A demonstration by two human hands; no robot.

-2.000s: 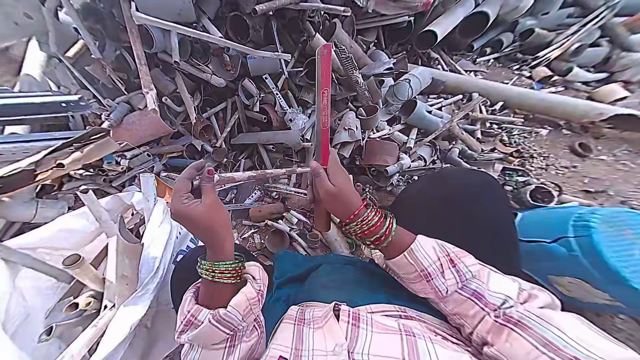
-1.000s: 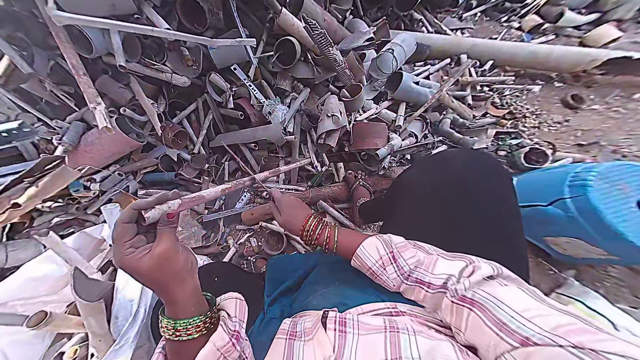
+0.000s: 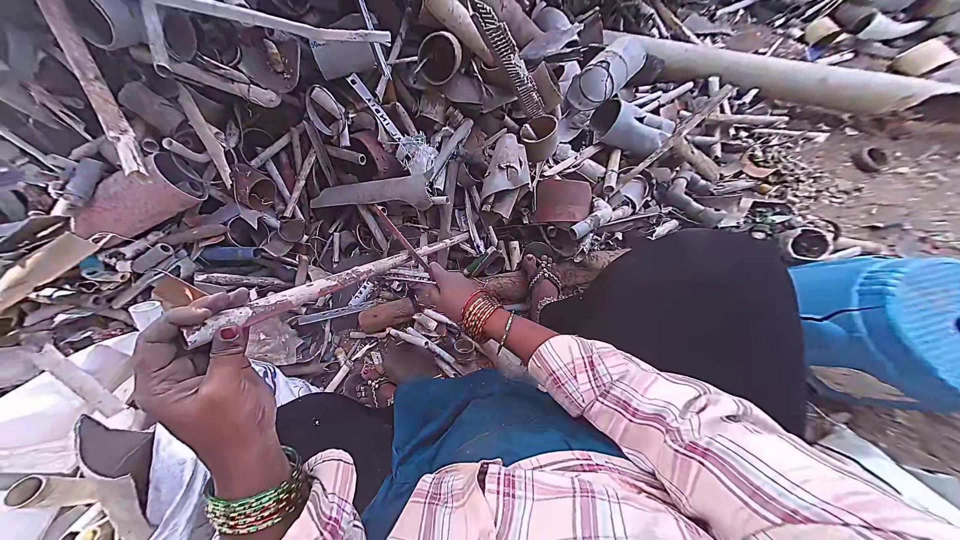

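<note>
My left hand (image 3: pixel 214 375), with green bangles at its wrist, grips the near end of a long, thin, dirt-stained pipe (image 3: pixel 322 285) that slants up to the right. My right hand (image 3: pixel 446 289), with red and gold bangles, is closed on a narrow blade-like tool (image 3: pixel 401 236) seen nearly edge-on. The tool crosses the pipe near its far end; whether the two touch I cannot tell. Below my right hand lies a thick wooden stick (image 3: pixel 386 316) among scrap pieces. The tool's lower end is partly hidden by my fingers.
A heap of scrap pipes and broken plastic spreads ahead, with a long thick pipe (image 3: pixel 787 75) at the upper right. White sacking (image 3: pixel 45 442) with pipe pieces lies at the lower left. A blue plastic object (image 3: pixel 885 322) stands at the right. My feet are among the scraps.
The tool, upright with its broad red face showing two seconds ago, is now tilted and edge-on across the pipe. My right hand has moved down, and the view has shifted.
</note>
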